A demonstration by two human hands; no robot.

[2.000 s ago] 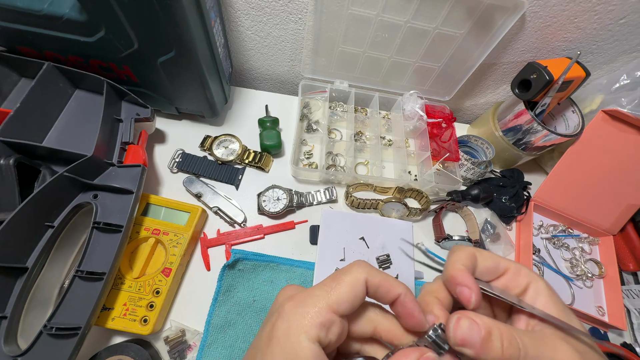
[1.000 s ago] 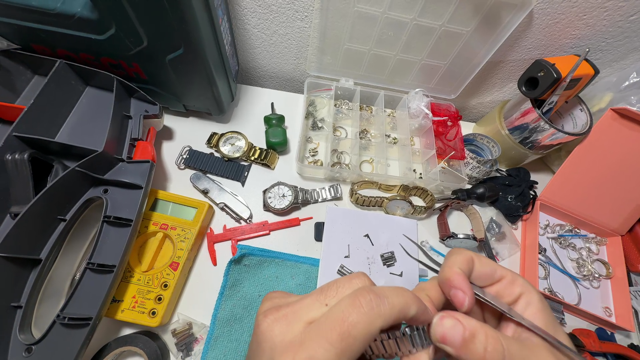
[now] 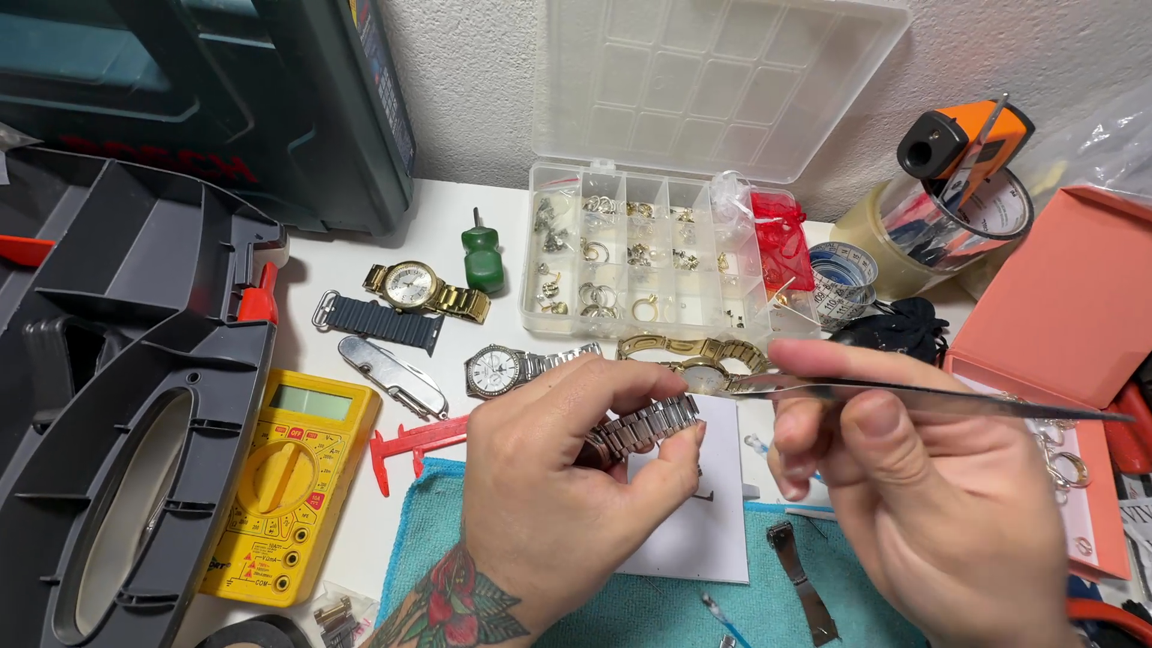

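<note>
My left hand [image 3: 567,477] pinches a steel link watch bracelet [image 3: 650,428] between thumb and fingers, over a white paper sheet [image 3: 711,540]. To its right my right hand [image 3: 927,459] holds metal tweezers [image 3: 864,391], their tips pointing left close to the gold-toned watch [image 3: 706,376]. The sheet lies on a turquoise cloth [image 3: 648,612]. A small dark piece [image 3: 702,498] shows on the sheet; my left hand hides part of it. A metal clasp piece [image 3: 801,585] rests on the cloth below my right hand. Part of the bracelet is hidden in my left palm.
Behind the hands stand an open compartment box [image 3: 648,328] with jewellery and a green-handled tool [image 3: 483,261]. Several watches, a pocket knife [image 3: 393,376], red calipers [image 3: 423,438] and a yellow multimeter [image 3: 292,486] lie left. A coral box [image 3: 1053,306] and a tape-roll holder [image 3: 900,234] stand right.
My left hand has raised the bracelet into fuller view. My right hand has moved away to the right with the tweezers, which now lie more level. The clasp piece on the cloth has come into view.
</note>
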